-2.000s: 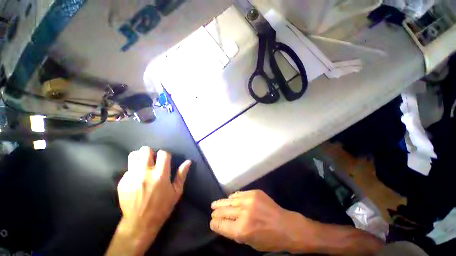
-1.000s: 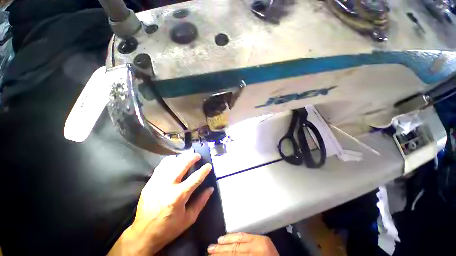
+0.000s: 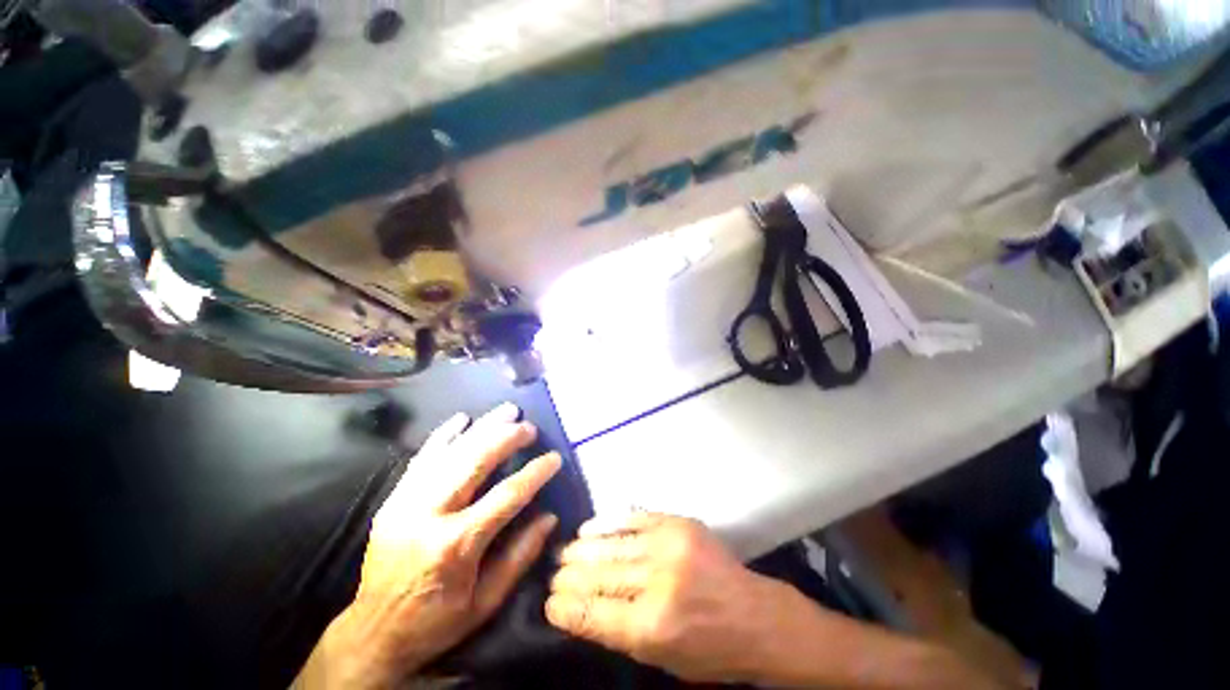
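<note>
The black garment (image 3: 256,472) covers the left of the machine bed and hangs down toward me. Its straight edge (image 3: 561,438) runs up to the brightly lit needle area of the sewing machine (image 3: 648,95). My left hand (image 3: 465,539) lies flat on the cloth, just below the needle area, fingers spread and pointing up at the presser foot (image 3: 526,361). My right hand (image 3: 661,586) is closed on the garment's edge at the bed's front border, thumb and fingers together. The cloth inside its grip is mostly hidden. The needle tip cannot be made out.
Black-handled shears (image 3: 796,303) lie on the bed right of the needle, over white paper strips (image 3: 897,303). A small pale compartment box (image 3: 1147,290) is at the table's right end. White cuttings (image 3: 1076,519) hang below the table edge. A shiny curved guard (image 3: 176,344) is at the machine's left end.
The view has shifted, so the machine sits differently in the picture. My right hand is nearer to my left and closed on the edge. My left hand's fingertips are slightly farther from the needle.
</note>
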